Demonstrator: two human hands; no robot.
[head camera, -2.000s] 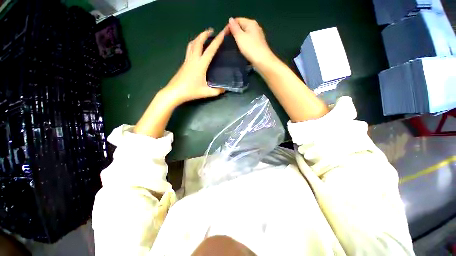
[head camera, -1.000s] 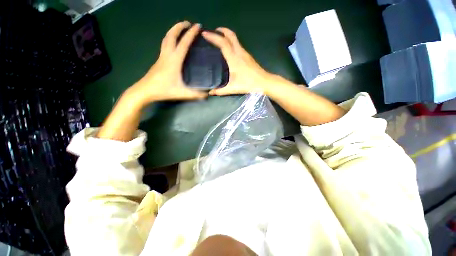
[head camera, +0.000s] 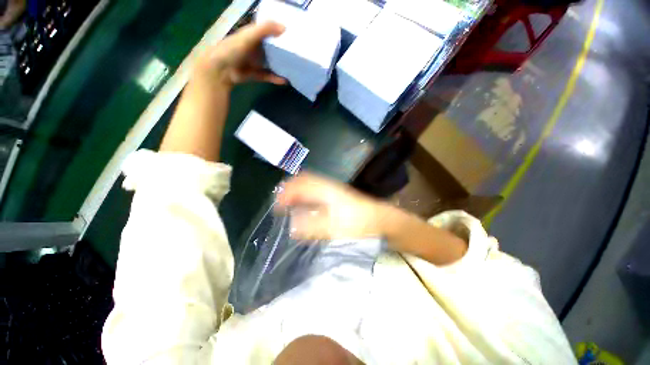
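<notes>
My left hand (head camera: 246, 57) is at the upper left end of a white-faced, blue-grey-sided stack (head camera: 303, 43), with thumb and fingers around that end. My right hand (head camera: 328, 210) is blurred, low in front of me by the clear plastic bag (head camera: 267, 246); I cannot tell whether it holds anything. A small stack (head camera: 267, 139) with a white face and dark striped edge lies on the dark green bench between my hands. More large white-faced stacks (head camera: 388, 57) stand right of the held one.
A green conveyor (head camera: 142, 93) with a pale metal edge (head camera: 153, 117) runs along the left. Black trays (head camera: 50, 306) are at the lower left. A brown carton (head camera: 456, 153) is below the bench at right, near a red frame (head camera: 513, 36) and a yellow floor line (head camera: 545, 132).
The view has turned right. The black block that was between both hands is no longer seen. My left hand has moved to the large stacks; my right hand has drawn back near the bag.
</notes>
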